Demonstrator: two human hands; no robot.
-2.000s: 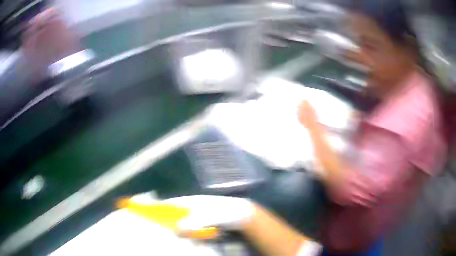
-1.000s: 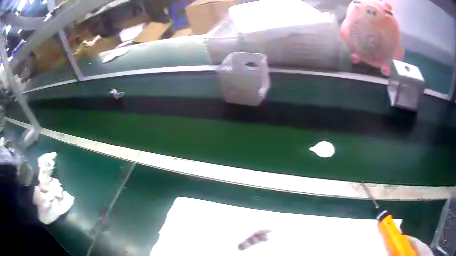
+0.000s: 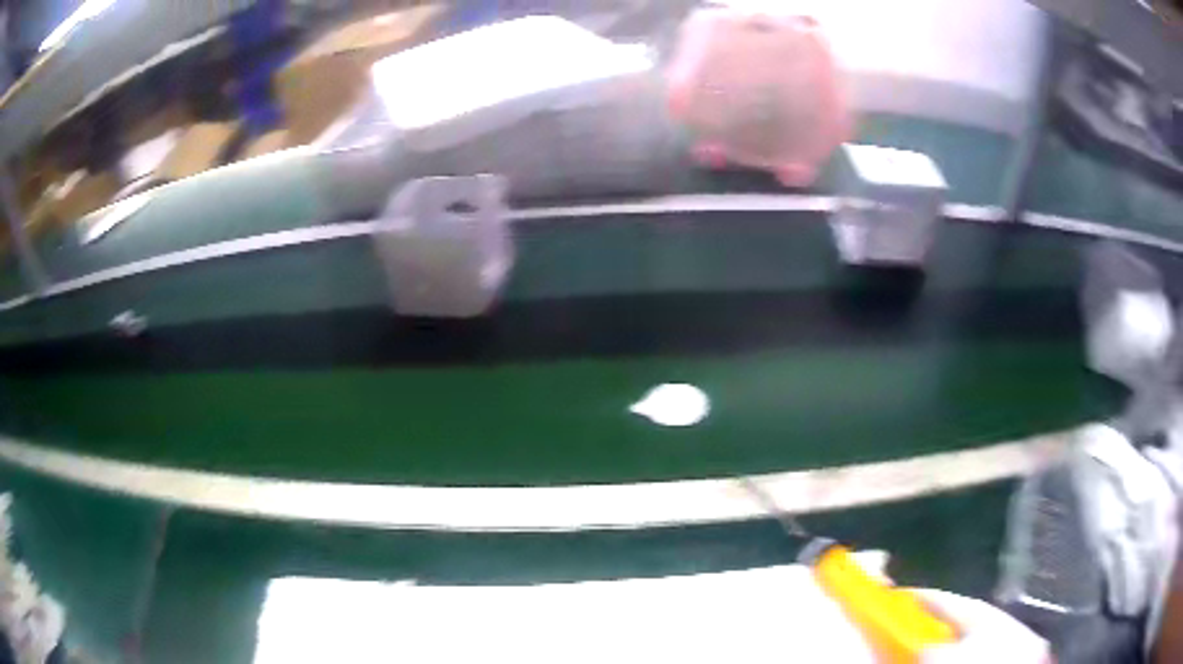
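My right hand (image 3: 992,632) in a white glove is at the bottom right, shut on a yellow-orange electric screwdriver (image 3: 885,607). Its thin bit points up and left, over the pale belt rail (image 3: 584,503). The hand is partly cut off by the lower edge. A flat white work cloth (image 3: 545,625) lies in front of me, left of the screwdriver. My left hand is not in view.
A small white oval plate (image 3: 675,405) lies on the green belt. Two white box-like housings (image 3: 445,249) (image 3: 889,208) stand farther back. A pink pig-shaped item (image 3: 759,88) is beside a clear bin (image 3: 571,149). The screw tub (image 3: 1051,538) is at right, beside white cloth (image 3: 1126,512).
The view has swung right, so belt things appear farther left. A dark finger-like patch seen on the cloth one second ago is gone. The screwdriver remains in my right hand.
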